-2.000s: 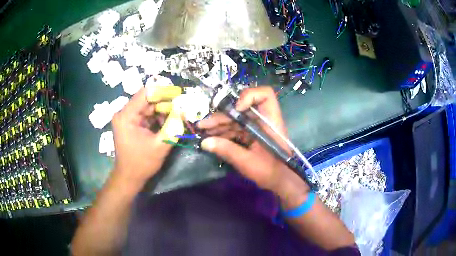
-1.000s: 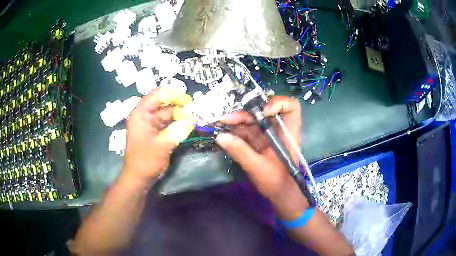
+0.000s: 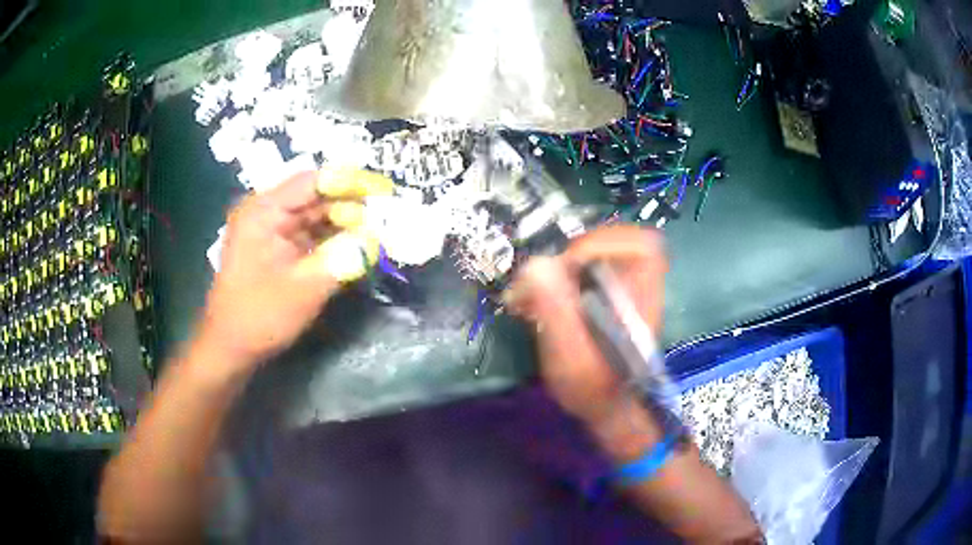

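Observation:
My left hand (image 3: 288,266), with yellow finger cots on thumb and fingers, is shut on a white plastic housing (image 3: 410,229); the glare hides its detail. Short dark and blue wires hang below my left fingertips. My right hand (image 3: 592,309) is blurred and holds the soldering iron (image 3: 618,319), whose front end points up and left beneath the hood. A small wired part with blue and dark leads (image 3: 480,319) shows just left of my right fingertips; I cannot tell if they touch it.
A metal fume hood (image 3: 480,69) hangs over the pile of white housings (image 3: 250,117). Wired parts (image 3: 640,117) lie right of it. Circuit boards (image 3: 59,277) stand in rows at left. The soldering station (image 3: 869,128) and a blue bin (image 3: 837,373) with a clear bag (image 3: 794,479) are at right.
My hands have moved apart: my left hand went left with the housing, and my right hand rose slightly with the iron. The wires between them have separated.

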